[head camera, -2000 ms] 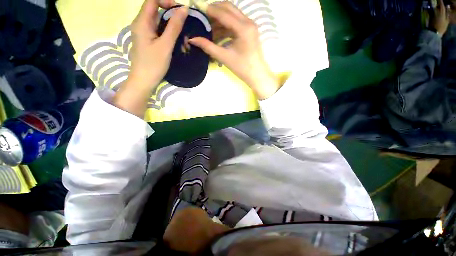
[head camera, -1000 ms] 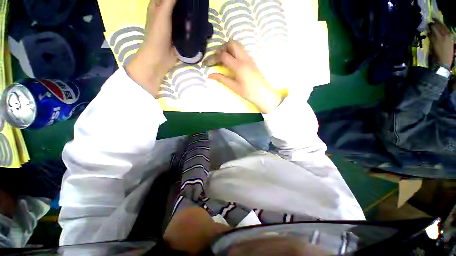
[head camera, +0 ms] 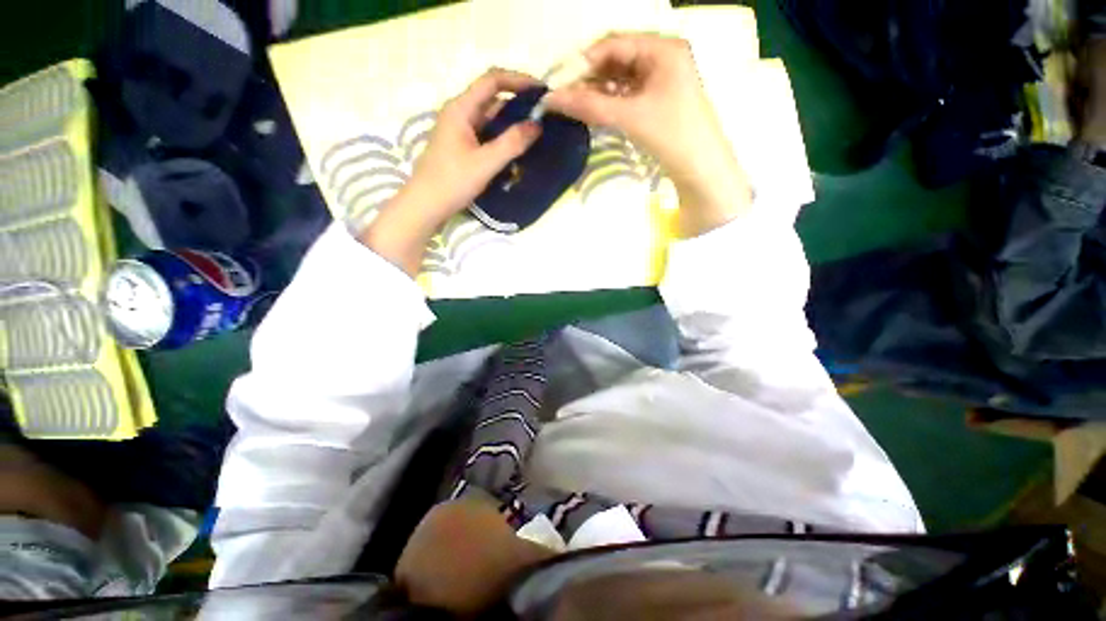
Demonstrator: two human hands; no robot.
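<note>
The dark oval piece (head camera: 540,170) is held over the yellow backing sheet (head camera: 364,91). A thin pale crescent shows at its lower left end. My left hand (head camera: 467,152) grips its left side, thumb on top. My right hand (head camera: 649,103) is at its upper right edge, thumb and finger pinching a small pale-yellow scrap (head camera: 568,73). A small light bit shows at the fingertips on the oval's top edge. Rows of grey arcs lie on the sheet around and below the oval.
A blue drink can (head camera: 194,297) stands at left beside stacked yellow sheets (head camera: 55,243) with a white cord over them. Dark ovals (head camera: 188,200) lie behind the can. A dark heap (head camera: 934,85) and another person's dark sleeve (head camera: 1037,243) are at right.
The oval has turned, its pale crescent now at lower left. My right hand has risen from the sheet to the oval's top edge with a pale scrap. The view has shifted left.
</note>
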